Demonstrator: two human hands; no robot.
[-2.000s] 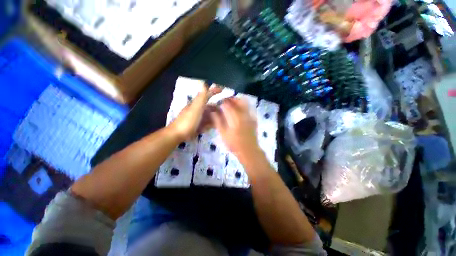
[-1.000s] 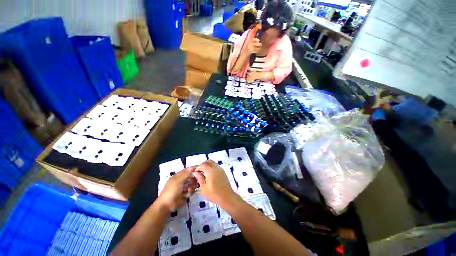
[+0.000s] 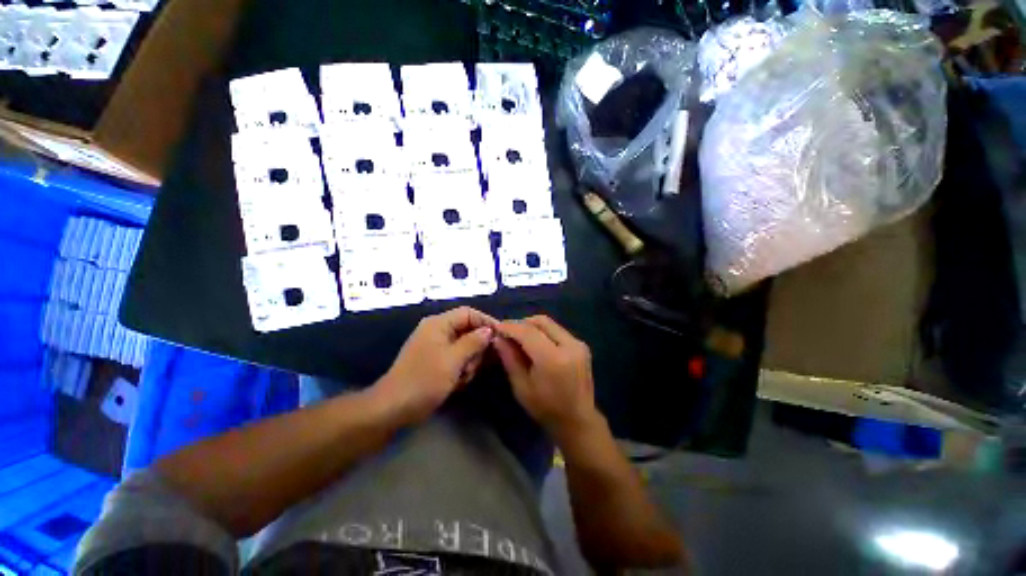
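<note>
White plastic housings, each with a dark middle, lie in a grid of four columns on the black table. My left hand and my right hand are together just below the grid's near edge, over the table's front edge. The thumb and fingertips of both hands meet and are pinched. Anything between them is too small to make out. Neither hand touches a housing.
A blue tote with stacked white housings is at the left, an open carton behind it. Right of the grid lie a clear bag with black contents, a yellow-brown tool, a white tube and a large clear bag.
The view has tilted down, and the person opposite is out of it. My hands have moved from over the housings to below the grid's near edge, still together, leaving the grid uncovered.
</note>
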